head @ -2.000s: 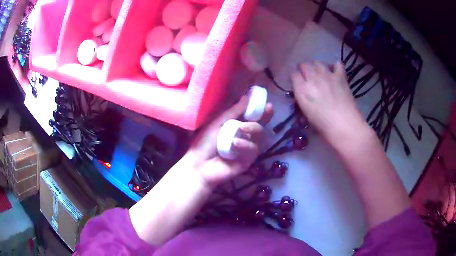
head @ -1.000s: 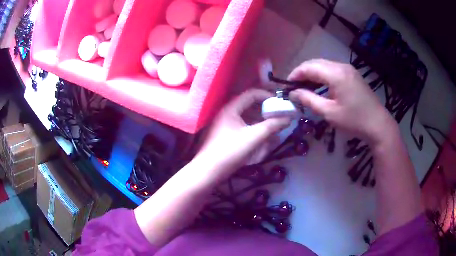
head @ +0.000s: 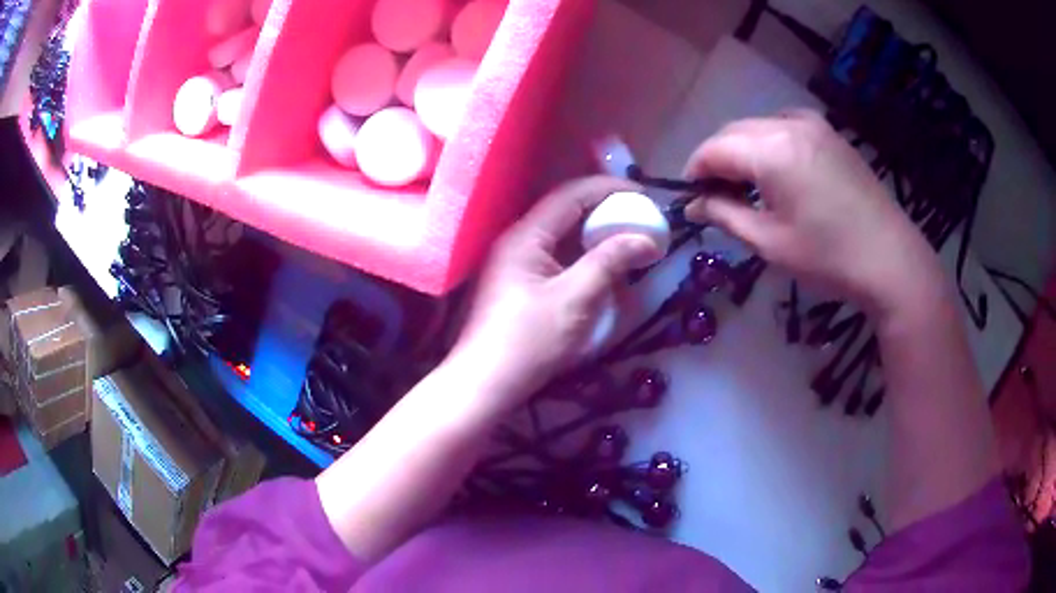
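Note:
My left hand (head: 544, 272) holds a round white unit (head: 625, 222) between thumb and fingers, in the middle of the view. A second pale shape shows below that hand, partly hidden by it. My right hand (head: 787, 197) pinches black cables (head: 683, 185); a cable tip is at the unit's right edge, and whether it is plugged in cannot be told. A small whitish piece (head: 614, 153) is at the far end of one cable. The red divided tray (head: 336, 214) at the upper left holds several round white units (head: 394, 147).
Glossy dark round pieces (head: 660, 468) on cables lie below my hands. A dark blue hub (head: 869, 58) with many cables stands at the upper right on the white board (head: 984, 324). A blue box (head: 278, 382) and cable bundles (head: 191, 278) are left, cartons (head: 145, 463) lower left.
My left hand has gone from open-palmed with two units to gripping one up near the right hand. My right hand has lifted cables from the board to the unit, which has since turned and risen slightly.

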